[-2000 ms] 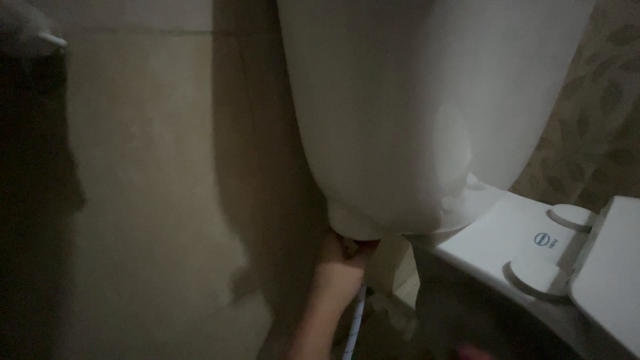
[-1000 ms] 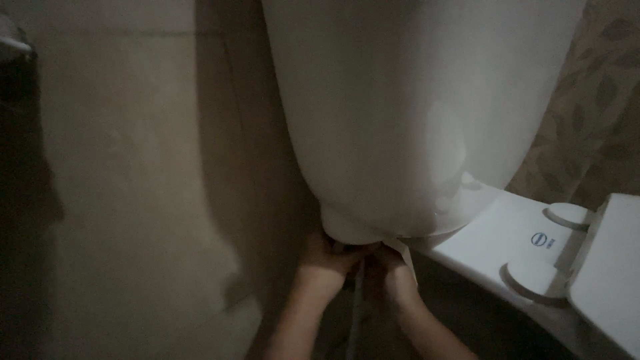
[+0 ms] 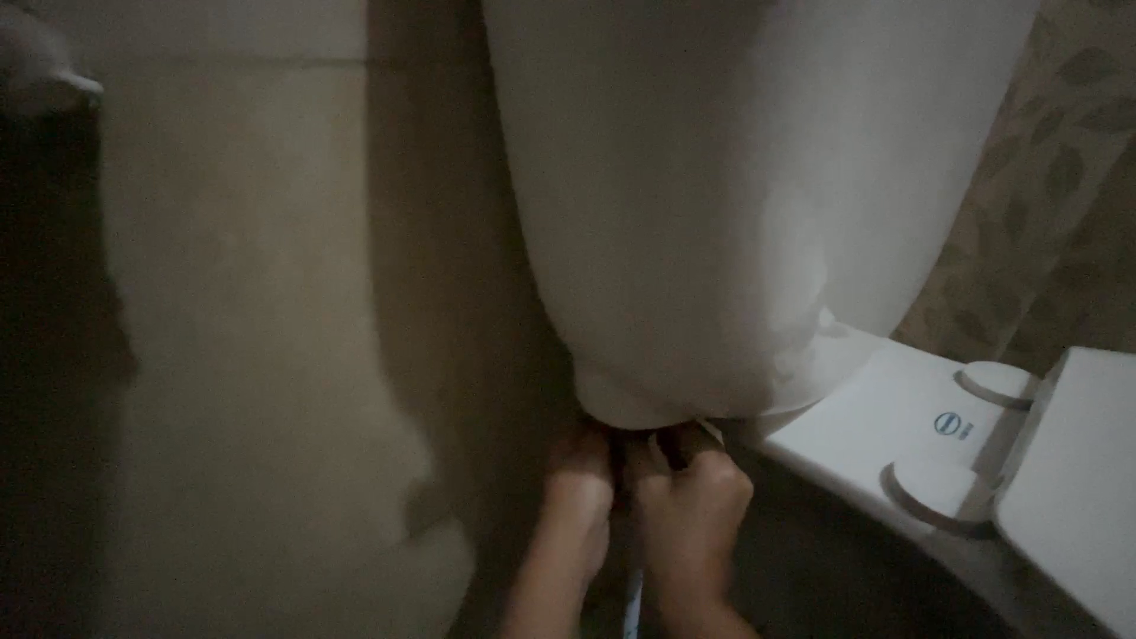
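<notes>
Both hands reach up to the underside of a white ceramic toilet tank (image 3: 657, 222). My left hand (image 3: 581, 470) is at the tank's lower left edge, its fingertips hidden in shadow beneath it. Close beside it, my right hand (image 3: 688, 488) has bent fingers under the same edge, near a small pale strip or piece. What either hand grips cannot be made out. A thin whitish hose (image 3: 634, 599) hangs down between the two forearms.
The toilet's white rear deck (image 3: 870, 390) with round hinge covers (image 3: 941, 493) and the seat lid (image 3: 1078, 470) lie to the right. A tiled wall (image 3: 240, 266) is on the left, leaf-patterned tiles (image 3: 1056, 177) at the upper right. A pale fixture (image 3: 53, 71) shows at the upper left.
Two seconds ago one hand was under the tank; my right hand then came up beside it. Since one second ago, the right hand has moved closer to the left.
</notes>
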